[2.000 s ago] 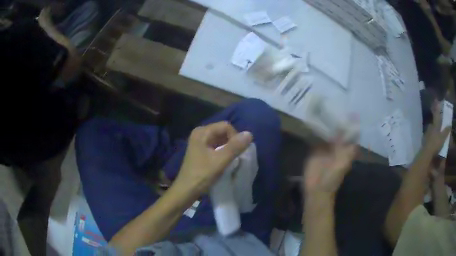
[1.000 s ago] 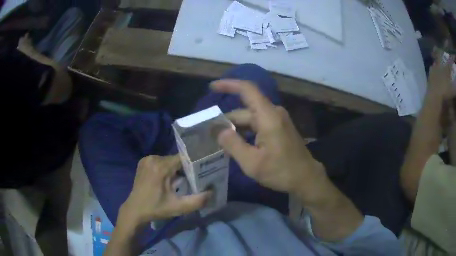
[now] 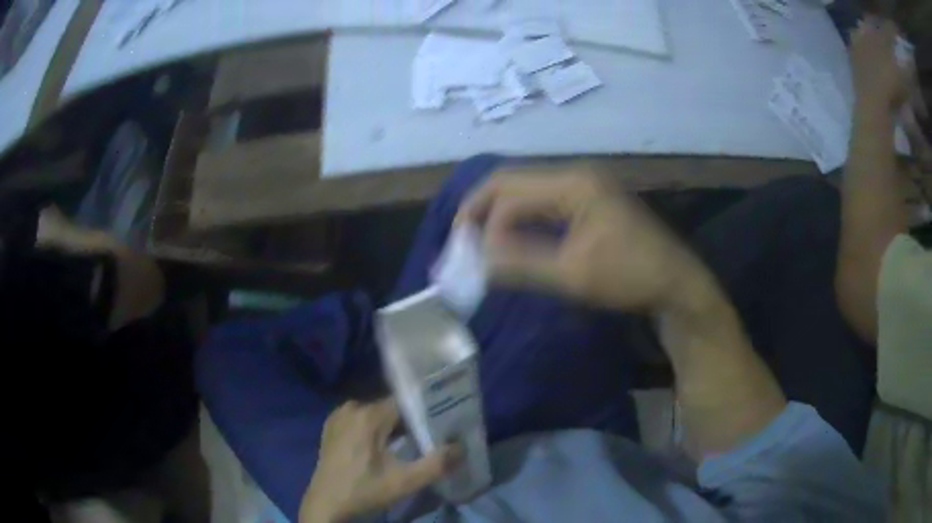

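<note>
A long white carton with dark print stands tilted over my lap, its open end up and grey-white inside. My left hand grips its lower part, thumb on the printed side. My right hand is blurred above the open end. It holds a small white piece between thumb and fingers, right at the carton's back edge. What the piece is cannot be told, nor whether part of it is inside the carton.
A white board on wooden slats lies ahead, with a loose pile of printed slips. More printed white pieces lie at its right. A person's arm is at the right; another person in dark clothes sits left.
My right hand has moved from the carton mouth to above it and now holds a white piece. My left hand still holds the carton. The view has shifted, showing more board at the left.
</note>
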